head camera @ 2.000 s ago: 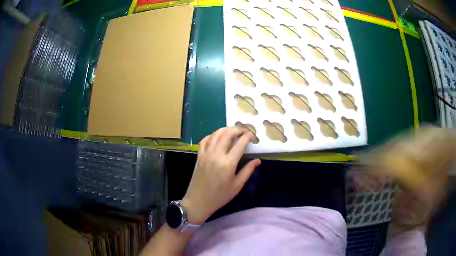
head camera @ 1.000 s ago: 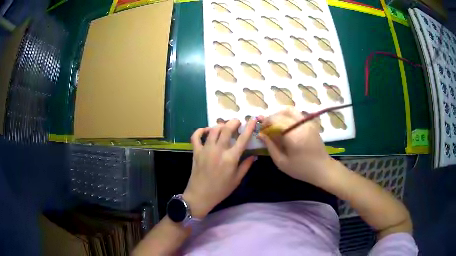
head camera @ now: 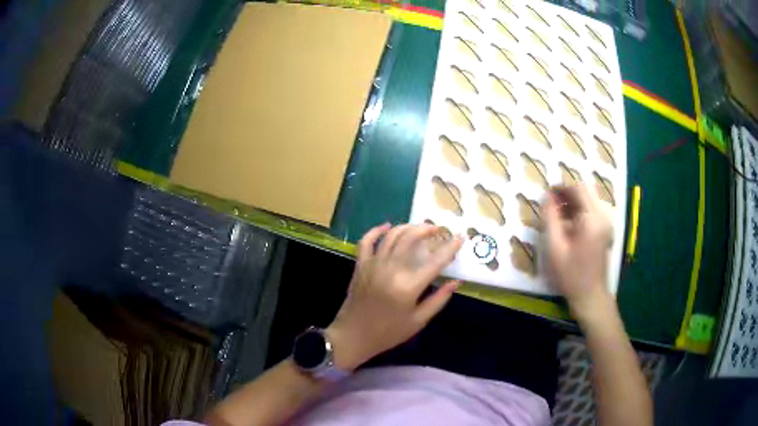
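Observation:
The white foam tray [head camera: 514, 133] with rows of tan cutouts lies on the green mat. One round speaker unit [head camera: 484, 249], with a silver-white rim, sits in a cutout of the row nearest me. My left hand [head camera: 399, 270] rests on the tray's near left corner, fingertips over the first cutout, thumb apart at the edge. My right hand [head camera: 578, 237] is blurred above the tray's near right part; whether it holds anything is hidden. The yellow test probe [head camera: 634, 223] lies on the mat right of the tray.
A brown cardboard sheet [head camera: 283, 108] lies on a clear tray at the left. Stacked clear trays [head camera: 112, 79] stand far left, with more [head camera: 179, 250] below the bench edge. Filled foam trays [head camera: 742, 291] are stacked far right. Brown cardboard [head camera: 150, 374] shows lower left.
My right hand has let go of the yellow probe and moved right. The speaker unit now shows uncovered in its cutout. The view has turned, shifting the tray right in the picture.

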